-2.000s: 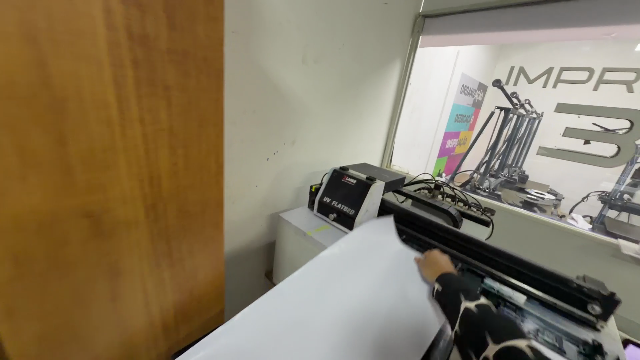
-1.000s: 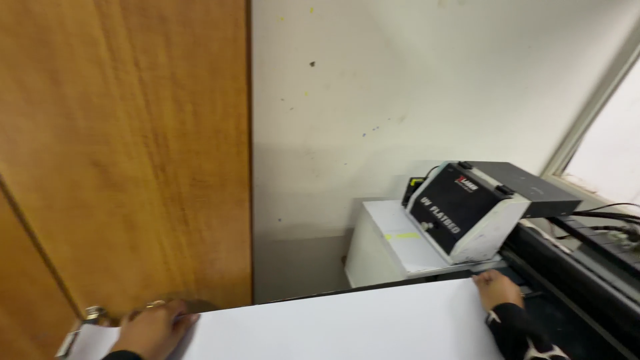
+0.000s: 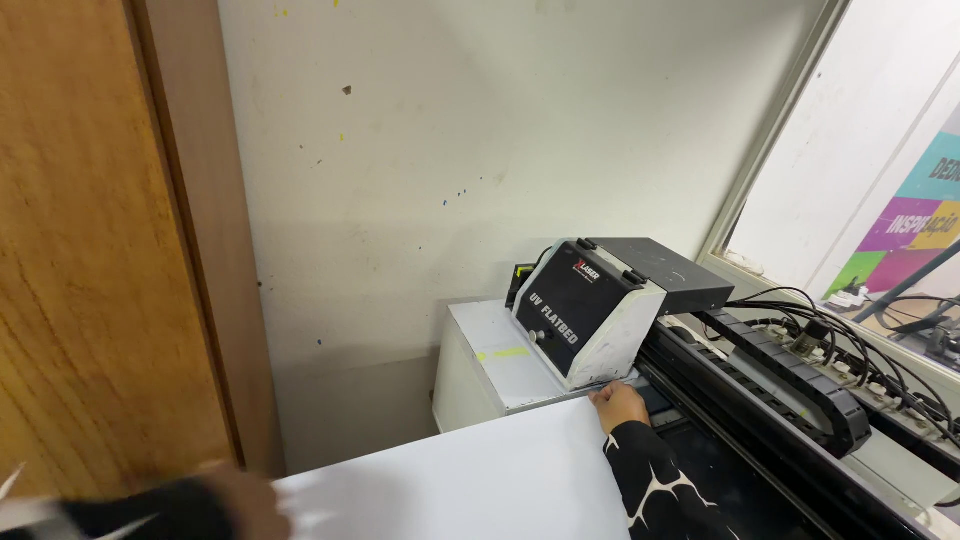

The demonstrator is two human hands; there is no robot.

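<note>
A large white sheet spans the lower middle of the view, lying over the near part of a UV flatbed printer. My right hand pinches its far right corner, just below the printer's black and white print head housing. Blurred by motion, my left hand is at the sheet's left edge; whether its fingers hold the sheet cannot be told. Both arms wear black sleeves with a white pattern.
A wooden cabinet stands close on the left. The printer's white side cover meets the wall. To the right run the black gantry rail, a cable chain and loose cables, beneath a window.
Two seconds ago only my right hand showed, at the sheet's edge by the rail. One second ago both hands were at the sheet. The view has swung left since the first frame.
</note>
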